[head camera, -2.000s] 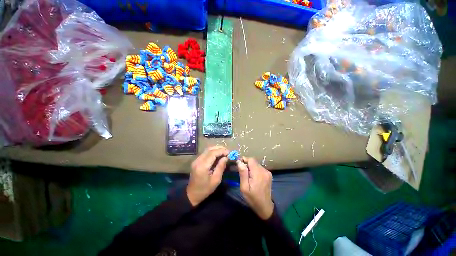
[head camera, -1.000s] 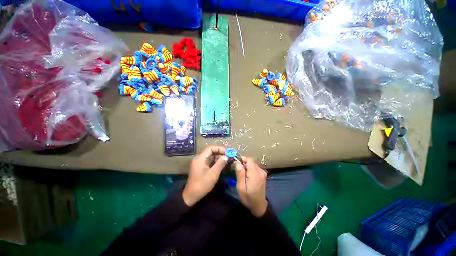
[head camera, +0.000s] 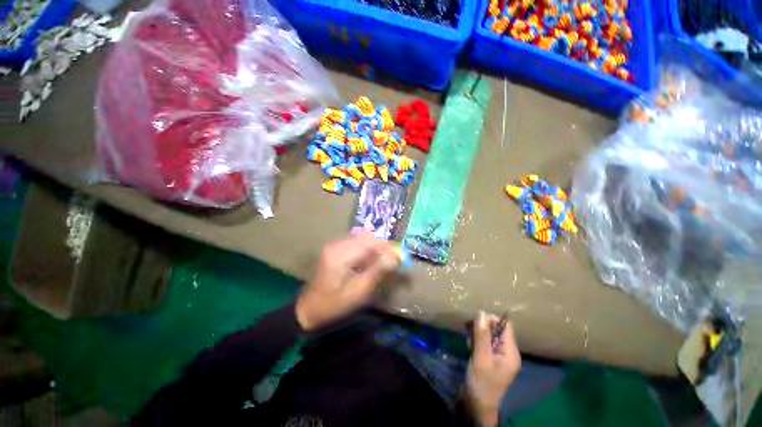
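Observation:
My left hand (head camera: 347, 279) is raised over the front of the bench, beside the phone (head camera: 380, 208), and holds a small knitted hat (head camera: 403, 253) in its fingertips; the hat is blurred. My right hand (head camera: 493, 359) is low at the bench's front edge, apart from the left, closed on a small dark tool (head camera: 499, 327), perhaps thread snips. A pile of striped yellow-orange and blue knitted hats (head camera: 359, 146) lies left of the green board (head camera: 449, 171). A smaller pile (head camera: 543, 208) lies to its right. Pale thread ends lie by the board's near end.
A bag of red pieces (head camera: 196, 108) stands at left, red pom-poms (head camera: 415, 125) above the phone. Blue bins (head camera: 384, 42) line the back. A large clear bag (head camera: 668, 200) is at right, over a black and yellow tool (head camera: 718, 342). Off-white pieces (head camera: 63, 52) lie far left.
The view has turned and shifted, showing more of the bins. My hands have parted: the left has moved toward the phone with the hat, the right has moved away to the right.

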